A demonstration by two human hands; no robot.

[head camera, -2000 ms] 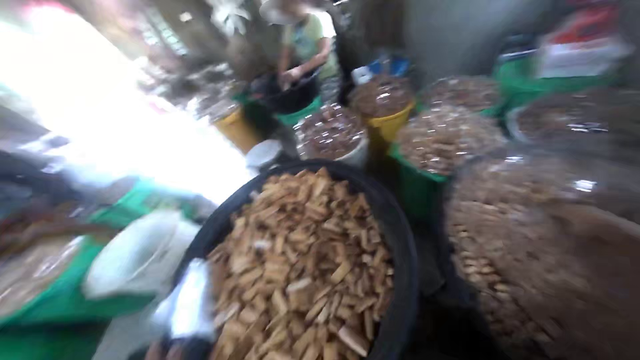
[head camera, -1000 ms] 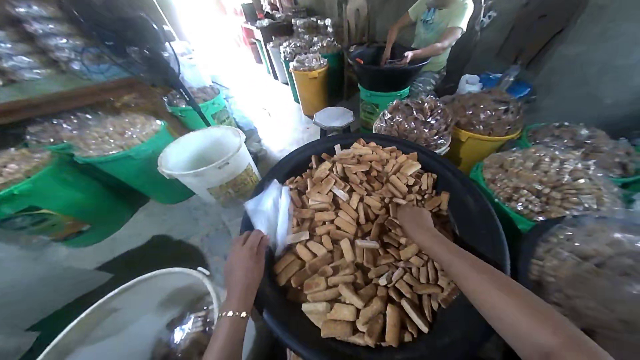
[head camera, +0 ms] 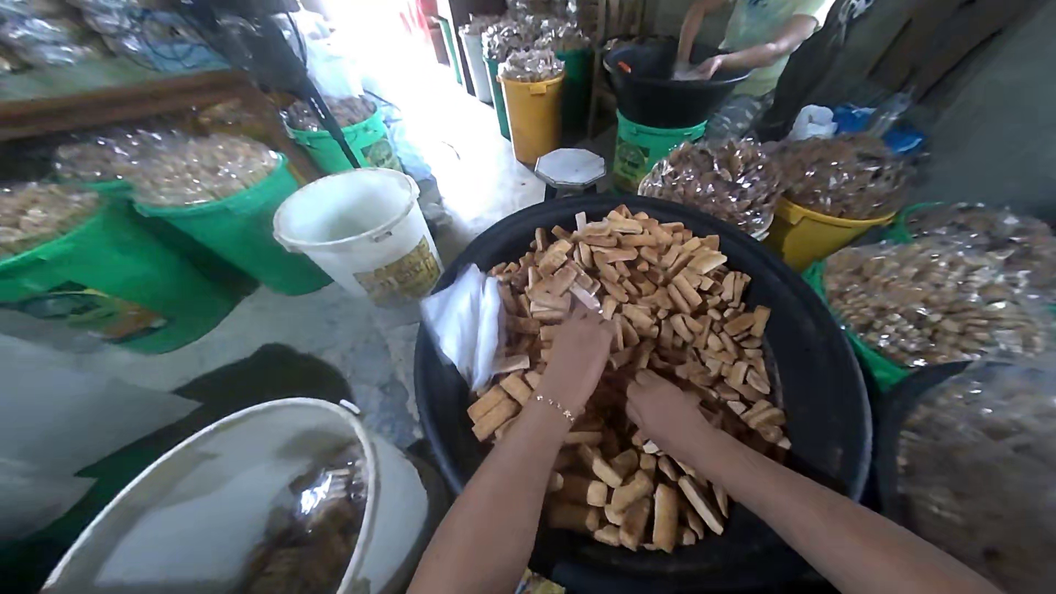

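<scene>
A wide black plastic basin (head camera: 825, 396) holds a heap of brown stick-shaped baked or fried snack pieces (head camera: 643, 272). My left hand (head camera: 580, 351), with a beaded bracelet at the wrist, reaches into the middle of the heap; its fingertips are by a pale strip, and whether they grip it is unclear. Just right of it, my right hand (head camera: 667, 408) is pushed among the pieces with its fingers hidden. A stack of clear plastic bags (head camera: 466, 326) lies over the basin's left rim, left of my left hand.
White buckets (head camera: 346, 206) stand left, the near one (head camera: 371, 495) with a filled bag inside. Green buckets (head camera: 223, 223) and yellow buckets (head camera: 532, 115) of bagged snacks surround the basin. A small stool (head camera: 571, 169) is behind it. Beyond, another person's hands (head camera: 705, 68) work over a black basin (head camera: 660, 87).
My left hand has moved from beside the plastic bags at the basin's left rim into the heap. My right hand has shifted lower and nearer to me within the pieces.
</scene>
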